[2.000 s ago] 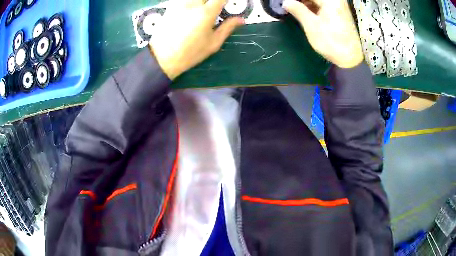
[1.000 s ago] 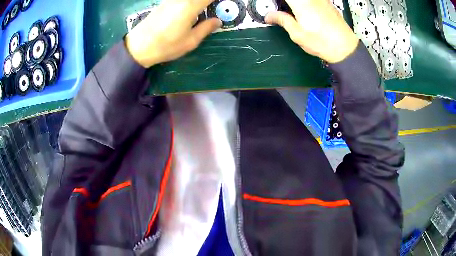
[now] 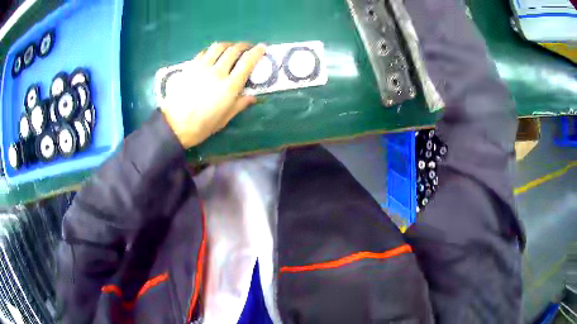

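A pale metal plate (image 3: 321, 78) lies on the green bench with black rings with white centres in a row. Two rings show fully or nearly so at its right half, and part of one at its left end. My left hand (image 3: 212, 95) lies over the plate's left and middle part, fingers across it and thumb at its lower edge, hiding what is under the palm. My right hand is out of the picture past the top edge; only its sleeve shows. Long perforated metal strips (image 3: 383, 47) lie beside that sleeve, partly covered by it.
A blue tray (image 3: 114, 76) at the left holds loose black discs with white centres. A blue crate (image 3: 400, 174) with small black parts stands below the bench at the right. A brown box (image 3: 526, 136) is beyond it. A white-framed item (image 3: 547, 22) lies at the far right.
My right hand has left the plate and gone up out of view. My left hand stays on the plate. The view has shifted, so the plate and tray appear lower.
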